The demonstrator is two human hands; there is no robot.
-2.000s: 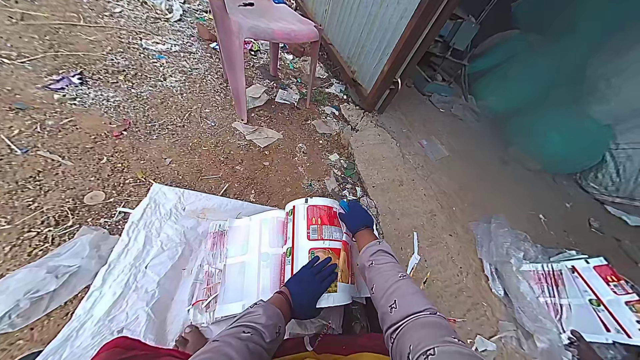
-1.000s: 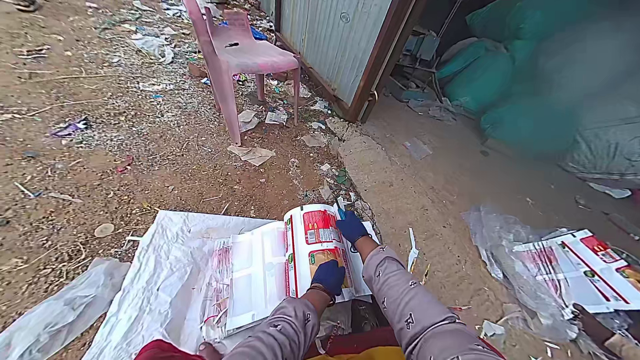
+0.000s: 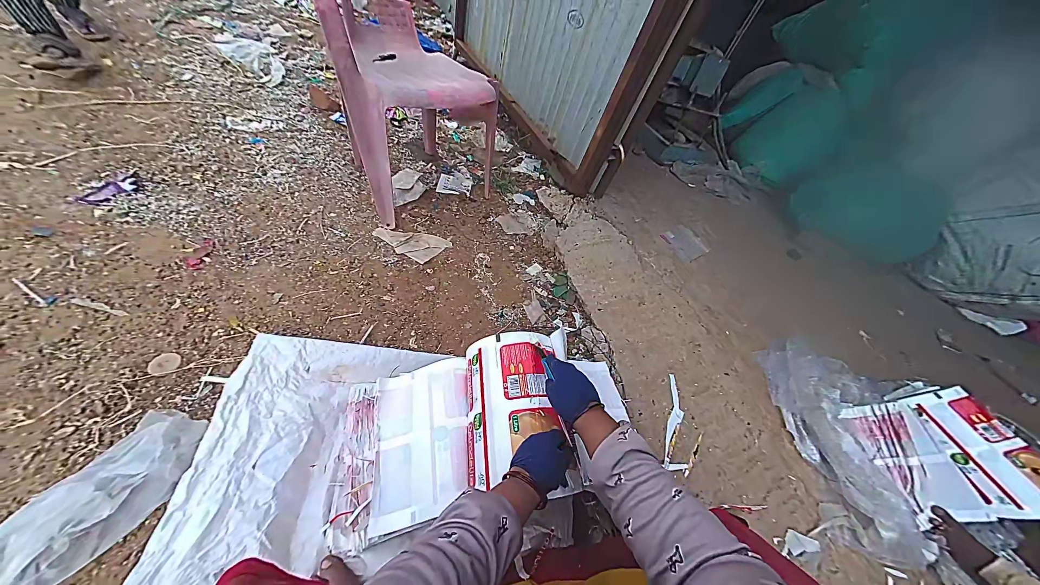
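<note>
A thick stack of printed plastic film sheets [image 3: 422, 439], white and red with food pictures, lies on a white plastic sheet [image 3: 272, 431] spread on the ground. Its right part is raised in a curve. My right hand [image 3: 571, 390], in a dark blue glove, is at the upper right of the printed part; a small blue item shows at its fingertips, too unclear to name. My left hand [image 3: 543, 461], gloved too, lies lower on the printed film, over the food picture. Whether its fingers grip the film cannot be seen.
A pink plastic chair [image 3: 431, 81] stands ahead, beside a corrugated metal door [image 3: 561, 65]. Green sacks [image 3: 861, 187] are piled at upper right. Another printed stack [image 3: 951, 455] lies at right, with another person's hand [image 3: 951, 528] near it. A person's foot [image 3: 61, 61] shows at upper left.
My left hand has moved right across the printed film, nearer my right hand. Another person's foot has come into view at upper left. The view has shifted somewhat.
</note>
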